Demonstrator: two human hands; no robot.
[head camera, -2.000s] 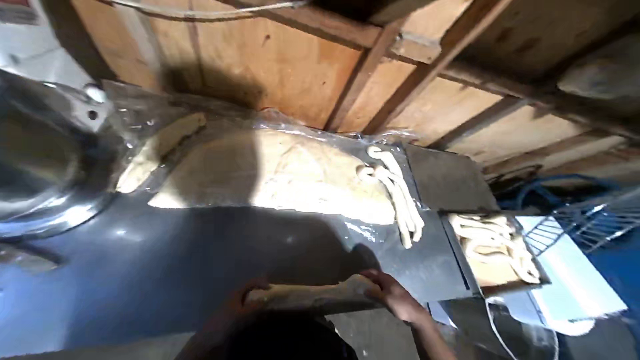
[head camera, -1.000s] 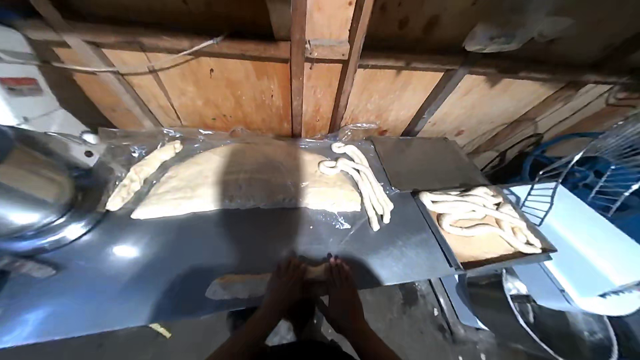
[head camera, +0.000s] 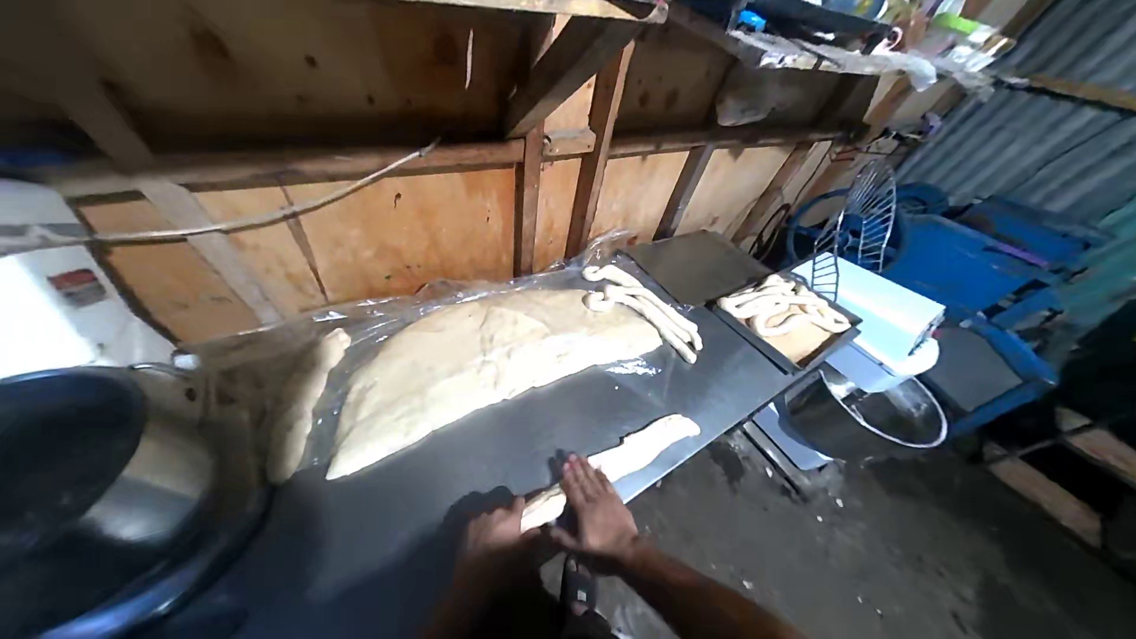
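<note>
My left hand (head camera: 499, 532) and my right hand (head camera: 596, 513) rest side by side on a long strip of dough (head camera: 648, 446) at the table's near edge. The fingers of my right hand lie flat across it; my left hand is at its lower-left end, partly in shadow. Behind the strip, a large flat slab of dough (head camera: 497, 355) lies on clear plastic film. Several dough ropes (head camera: 652, 311) lie over its right end. Left of the slab is another dough strip (head camera: 306, 404).
A dark metal tray (head camera: 788, 366) with dough ropes (head camera: 781, 306) stands at the right, beside a flat dark tray (head camera: 697, 266). A large metal bowl (head camera: 160, 497) stands at the left. A wire rack (head camera: 865, 222) and white container (head camera: 874, 311) are farther right.
My hands were wide apart at the strip's two ends two seconds ago; now they are close together on it. The strip lies on the table, extending right of my hands. The view has swung.
</note>
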